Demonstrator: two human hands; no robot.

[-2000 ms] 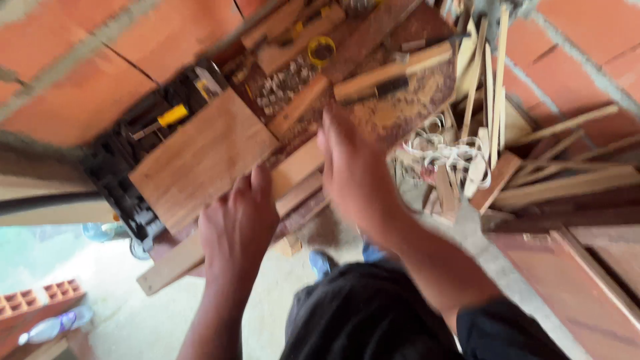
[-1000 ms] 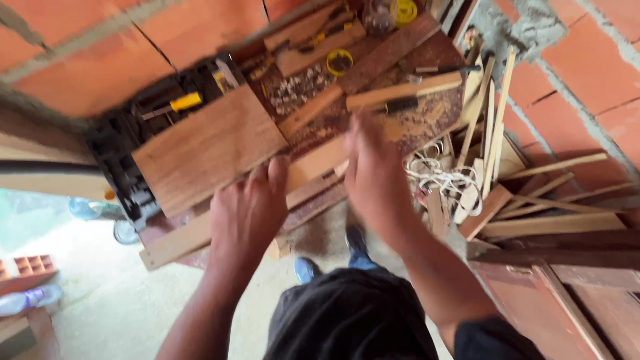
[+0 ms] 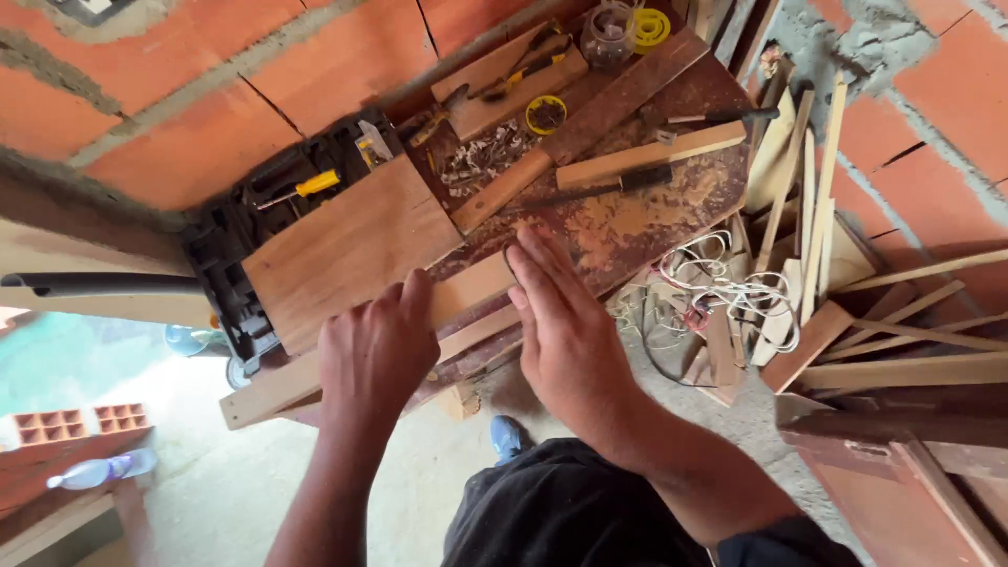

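My left hand (image 3: pixel 376 346) is closed around a long light wooden strip (image 3: pixel 472 291) that lies along the front of the worktable. My right hand (image 3: pixel 563 331) presses at the strip's right end with its fingers nearly straight and close together; a thin dark edge of something shows under the fingertips, and what it is I cannot tell. Another wooden strip (image 3: pixel 480 335) runs beside the first, nearer my body. Behind my left hand a wide flat board (image 3: pixel 354 252) rests over a black plastic tool case (image 3: pixel 224 260). A file with a black handle (image 3: pixel 646 177) lies beyond my right hand.
On the dusty table are a wooden block (image 3: pixel 654 153), a yellow tub of screws (image 3: pixel 546 115), a glass jar (image 3: pixel 608 35), loose screws (image 3: pixel 484 157) and pliers (image 3: pixel 516 75). A yellow screwdriver (image 3: pixel 317 183) lies in the case. Tangled white cable (image 3: pixel 732 287) and wood offcuts (image 3: pixel 811 339) are at right.
My left hand stays on the wooden strip. My right hand, raised and blurred over the strip in the earlier frames, now rests lower with its fingers extended at the strip's end.
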